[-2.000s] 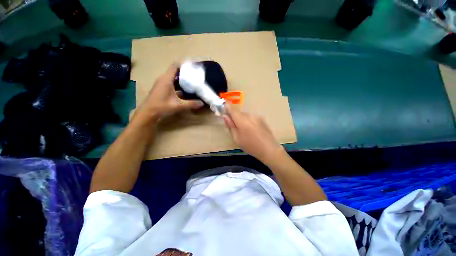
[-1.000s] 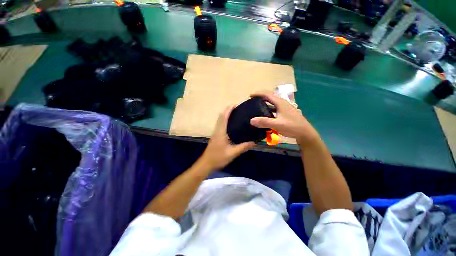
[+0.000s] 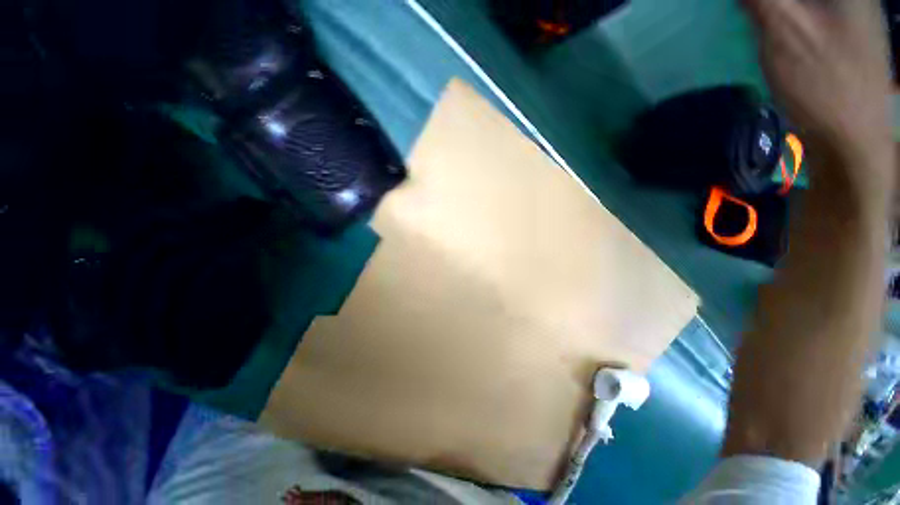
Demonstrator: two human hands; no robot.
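Two black barrel speakers show at the upper right on the green surface beyond the cardboard. One black speaker (image 3: 691,133) lies close to my right forearm, with an orange loop at its end. A second dark speaker (image 3: 770,232) shows beside it, near another orange loop (image 3: 730,217). My right hand (image 3: 819,59) is at the top right, blurred and cut off by the picture's edge; its fingers are hidden. The white-wrapped hammer (image 3: 620,387) lies at the lower right corner of the tan cardboard mat (image 3: 493,286). My left hand is out of the picture.
A pile of black covers (image 3: 306,148) lies left of the cardboard. Another dark speaker (image 3: 558,12) with orange marks is cut off at the top. Purple-blue film (image 3: 25,424) shows at the lower left. A white edge line runs along the far side of the cardboard.
The view has turned and tilted strongly. The speaker that both hands held has left the space over the cardboard. My right arm now reaches far out, and my left hand has left the view.
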